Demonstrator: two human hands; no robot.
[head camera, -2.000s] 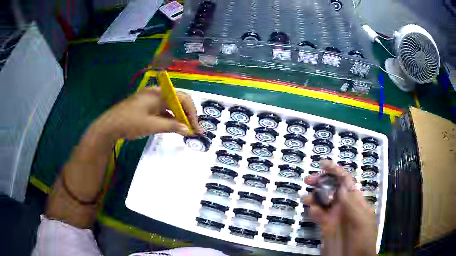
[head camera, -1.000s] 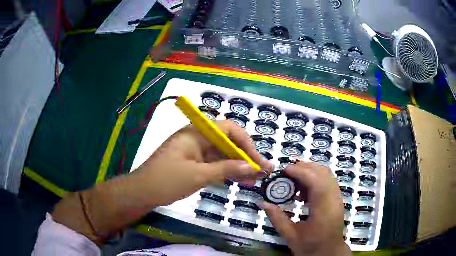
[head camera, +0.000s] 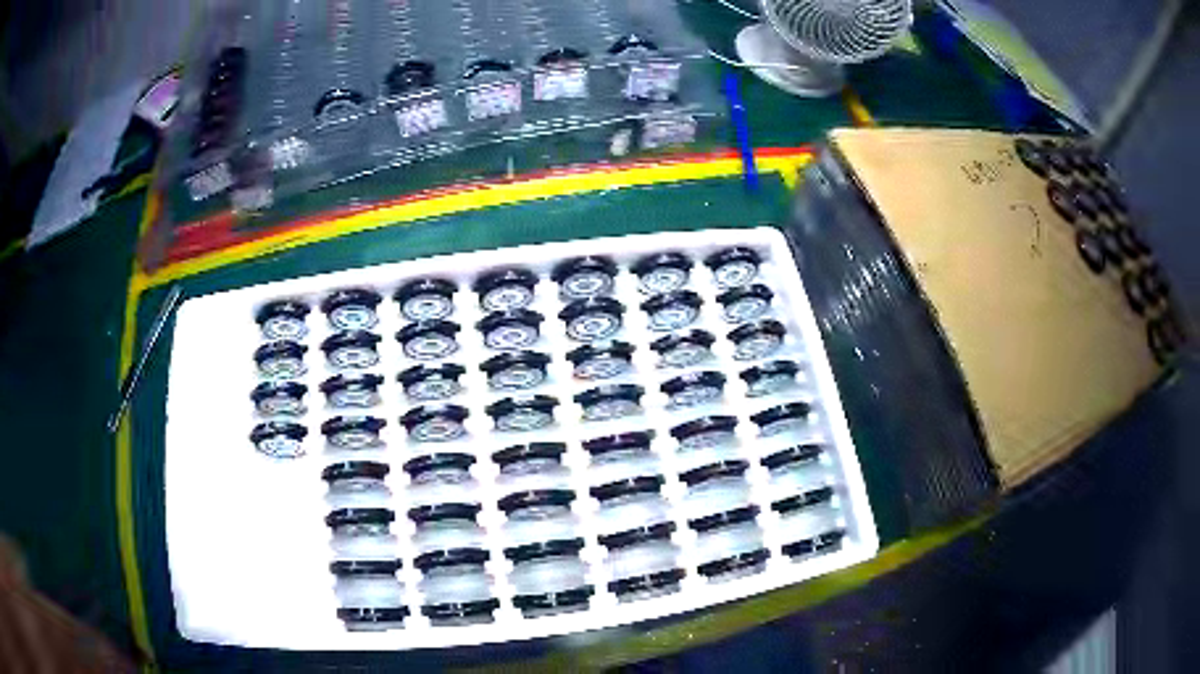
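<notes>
The white packing tray (head camera: 230, 527) lies in front of me, with rows of black-rimmed speaker drivers (head camera: 434, 424) standing on edge in its slots. The leftmost column holds several discs in its upper part, and the tray's left side below them is bare white. A blurred skin-toned shape, seemingly part of my left arm or hand (head camera: 46, 625), is cut off at the lower left edge; its fingers and anything held cannot be made out. My right hand is out of the picture. The yellow test probe is not visible.
The brown cardboard sheet (head camera: 967, 296) at right carries dark discs (head camera: 1099, 224) along its far edge, above dark layered trays (head camera: 869, 356). A clear sorting tray (head camera: 434, 145) lies at the back, a fan (head camera: 842, 26) beyond it. A slim metal tool (head camera: 145, 358) lies at left.
The view has swung right, showing more of the cardboard and its discs. Both hands have left the tray area. The driver and yellow probe they held are out of sight.
</notes>
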